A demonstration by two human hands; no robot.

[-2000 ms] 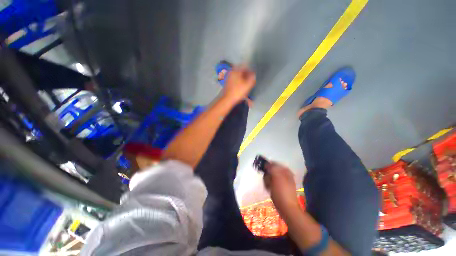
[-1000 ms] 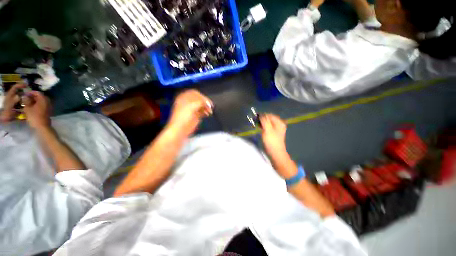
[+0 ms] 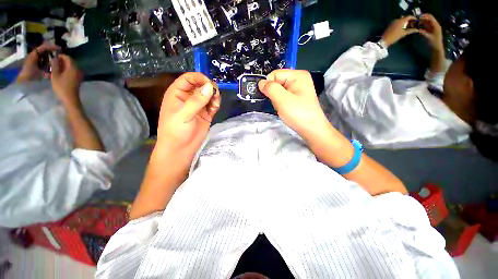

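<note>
My right hand pinches a watch case by its right side. The case is black and squarish with a silvery edge and a round mark in the middle, and is held in front of the blue bin's near edge. My left hand is left of the case, apart from it, with thumb and fingertips together. A tiny dark piece shows at these fingertips; its shape is too small to tell. Both hands are bare.
A blue bin of loose black-silver units lies ahead. Clear trays and a white strip card overlap its left part. A white block with a looped cord lies right. Smocked people sit at both sides; red crates stand behind.
The view has swung from the floor to the bench and settled. My hands have come closer together, and the case in my right hand now shows its flat face.
</note>
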